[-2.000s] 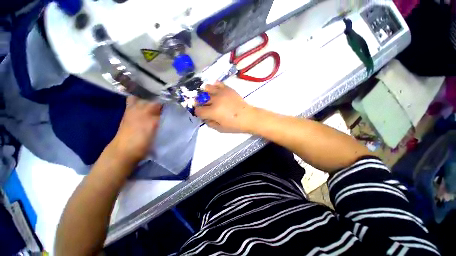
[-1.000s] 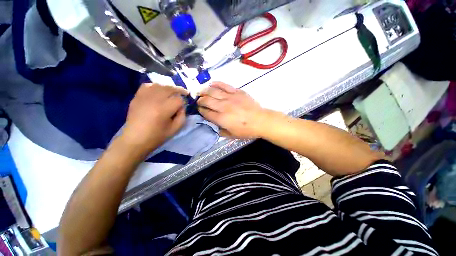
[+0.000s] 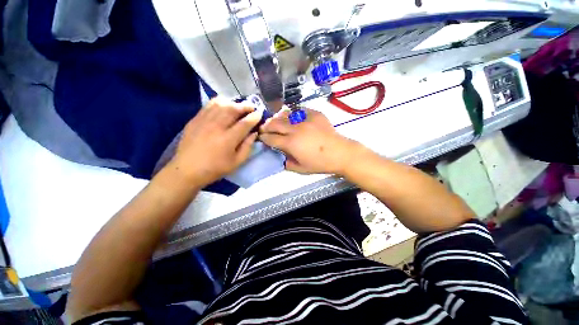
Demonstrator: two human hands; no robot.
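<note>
The navy garment cloth [image 3: 120, 82], paler grey-blue on its wrong side, lies left of the machine head and runs under my hands. My left hand [image 3: 219, 139] pinches the cloth with its fingertips just left of the needle area. My right hand [image 3: 308, 143] pinches the cloth edge beside it, close to the left fingertips. A grey-blue part of the cloth [image 3: 260, 166] shows below and between my hands. The white sewing machine [image 3: 216, 38] stands over the fingertips, with blue tension knobs [image 3: 326, 72]. The needle and presser foot are mostly hidden.
Red-handled scissors [image 3: 359, 98] lie right of the needle, partly behind the machine head. A dark green tie [image 3: 472, 105] lies at the table's right end. The ruler strip [image 3: 254, 219] runs along the front edge. Pale cloth pieces [image 3: 492, 171] lie beyond the table at right.
The view has shifted, showing the machine head further right. My left hand has come from the left of the needle to beside my right hand; its fingers now pinch the cloth.
</note>
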